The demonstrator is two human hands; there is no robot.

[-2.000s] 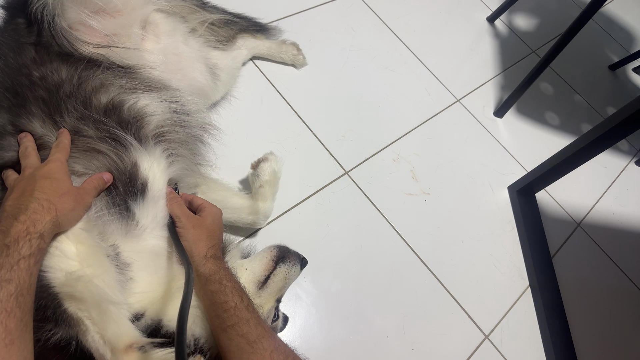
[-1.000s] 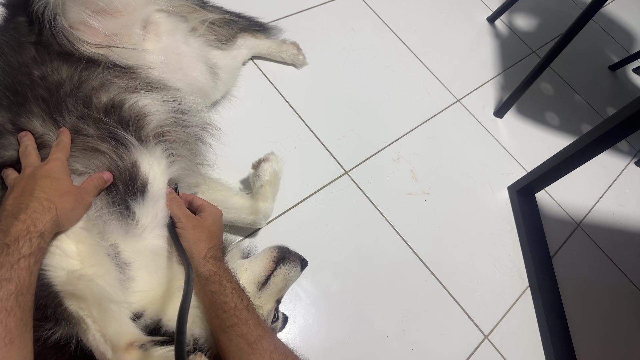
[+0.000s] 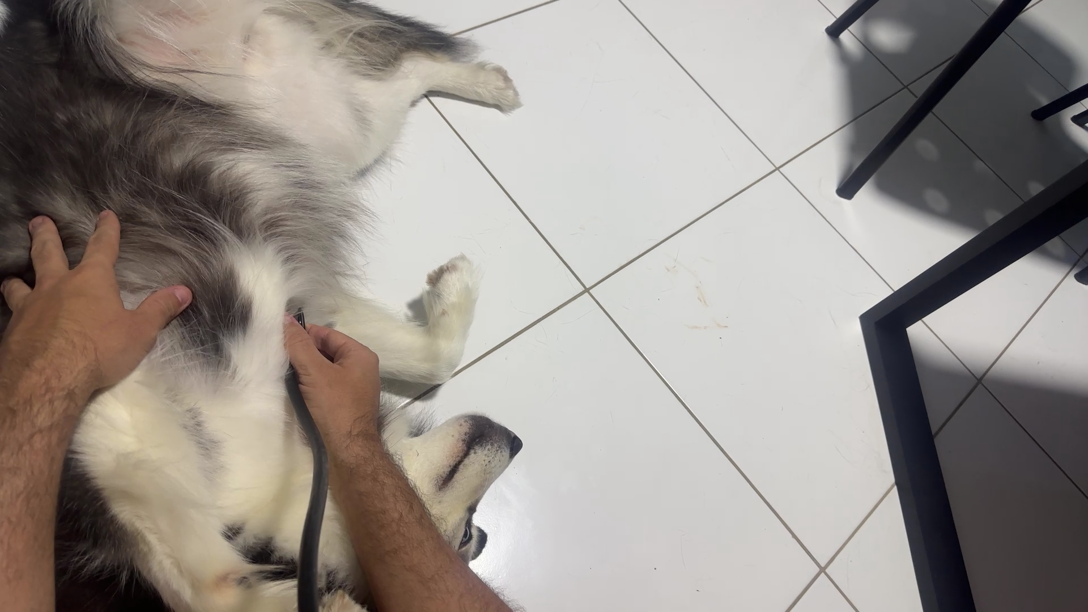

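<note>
A grey and white long-haired dog [image 3: 229,170] lies on its back or side at the left, its muzzle pointing right near the bottom. My left hand [image 3: 85,314] rests on the grey fur of its body, fingers spread, holding nothing. My right hand [image 3: 340,374] pinches the end of a dark flexible hose or thick cord [image 3: 313,493] against the white chest fur. A small dark tip shows just above my thumb; what kind of tool it is, I cannot tell. The hose runs down past my right forearm to the bottom edge.
White floor tiles [image 3: 680,340] with dark grout lines lie to the right, with a few small brownish marks. A black angular metal frame [image 3: 909,425] stands at the right edge. Thin black furniture legs [image 3: 926,102] and their shadow are at the upper right.
</note>
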